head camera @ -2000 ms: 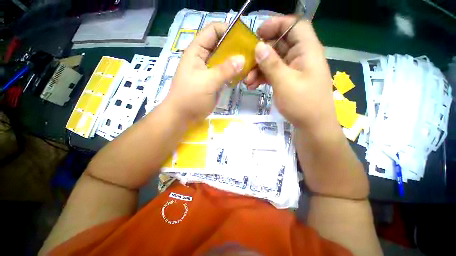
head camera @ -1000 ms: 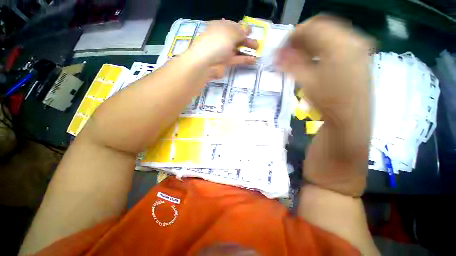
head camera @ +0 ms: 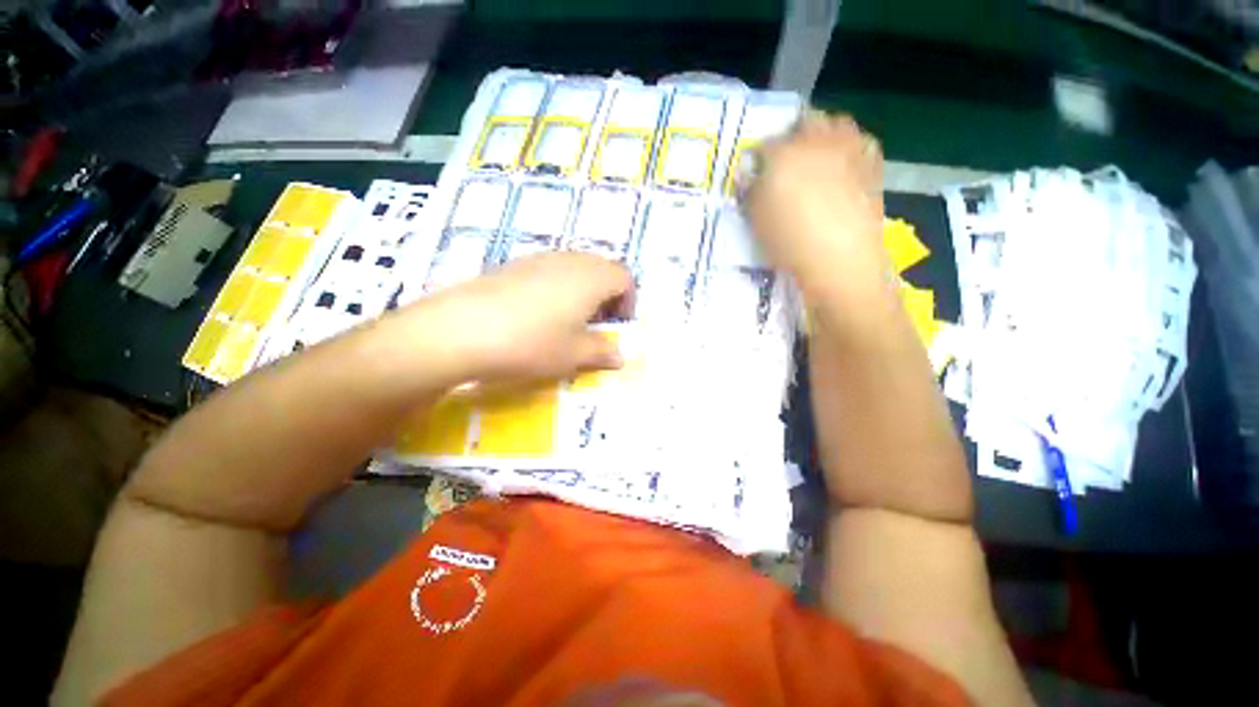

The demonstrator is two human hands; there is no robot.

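My left hand (head camera: 545,315) is low over the top edge of the white liner sheet (head camera: 677,414), thumb and fingertips beside a yellow sticker (head camera: 608,334); whether it pinches the sticker is unclear. More yellow stickers (head camera: 518,421) lie on the sheet's left part. My right hand (head camera: 817,187) is at the blister tray's upper right corner, its fingers over a yellow-bordered frame (head camera: 747,163); its grip is hidden. Several yellow-bordered frames (head camera: 624,152) sit in the top row of the whitish blister tray (head camera: 483,91). Frames without yellow (head camera: 602,217) lie in pockets below.
Yellow scrap (head camera: 904,249) lies right of the tray, partly behind my right forearm. Beyond it are a white liner pile (head camera: 1077,304) and a blue pen (head camera: 1059,477). At left are a yellow sticker stack (head camera: 269,276), cut-out sheets (head camera: 362,260) and a grey-beige block (head camera: 177,246).
The yellow-bordered frame, earlier at my left hand, now sits at the tray's upper right under my right hand. My left hand has moved down to the liner sheet. The tray's top row is uncovered.
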